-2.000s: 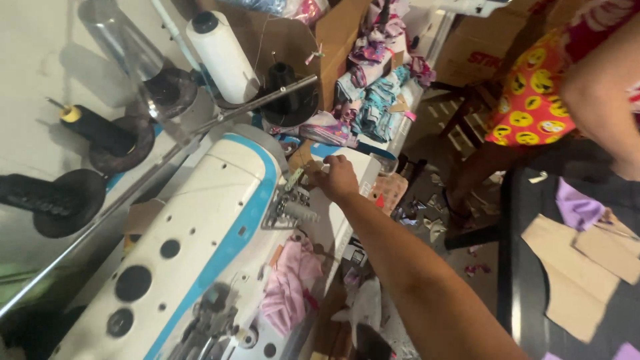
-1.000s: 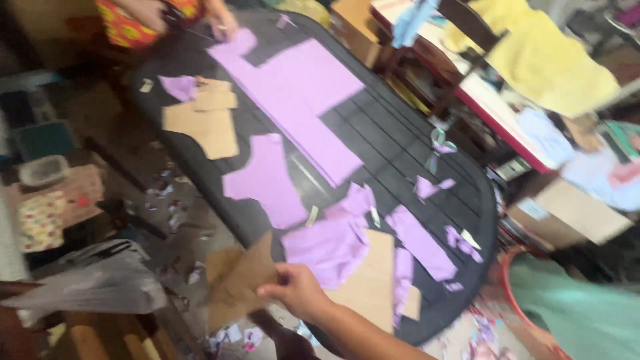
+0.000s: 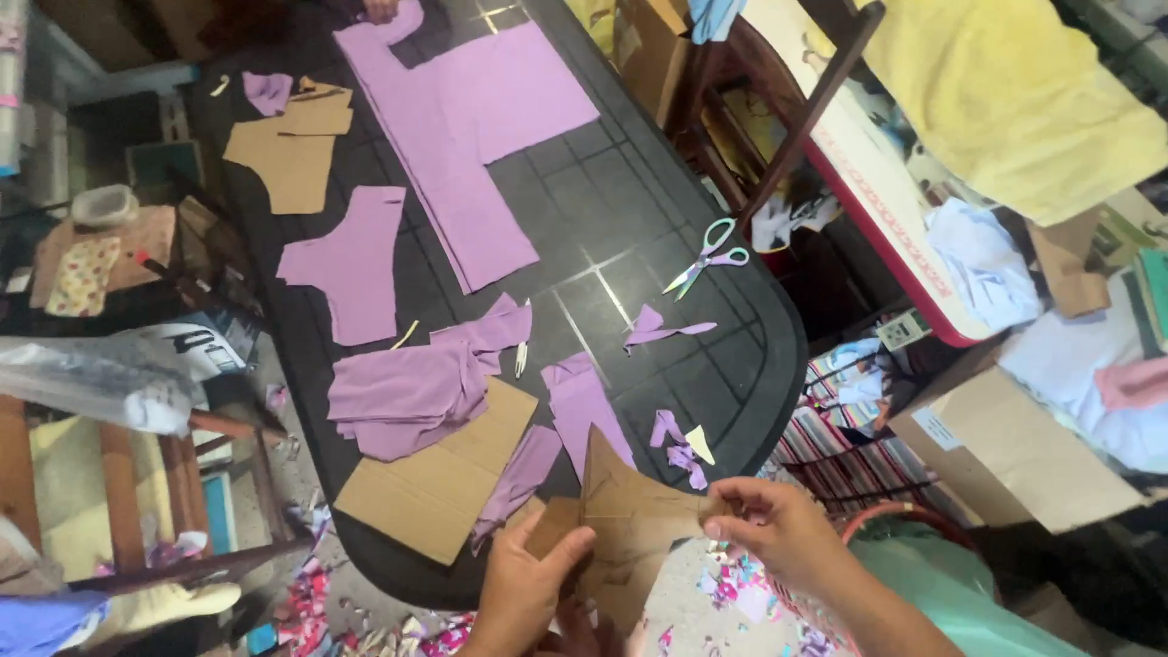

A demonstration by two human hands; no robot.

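Observation:
My left hand (image 3: 534, 579) grips a brown cardboard pattern piece (image 3: 630, 529) at its left side, thumb on top. The fingertips of my right hand (image 3: 776, 529) pinch the right point of that piece. It is held over the near edge of the black table. Just beyond it lie strips of purple fabric (image 3: 584, 401), a folded pile of purple fabric (image 3: 406, 397) and a cardboard sheet (image 3: 438, 493). Scissors (image 3: 705, 260) rest on the right part of the table. Farther left are a cut purple piece (image 3: 351, 265) and a cardboard pattern (image 3: 287, 155).
A long purple cloth (image 3: 456, 155) spans the far part of the black table (image 3: 730, 383), where another person's hand (image 3: 381, 9) touches it. A wooden chair (image 3: 812, 109), a cardboard box (image 3: 1022, 447) and a basket (image 3: 912, 520) stand at the right. Scraps litter the floor (image 3: 310, 584).
The view has swung from the sewing machine to the table. One second ago one hand held the cardboard piece; now both my hands are on it.

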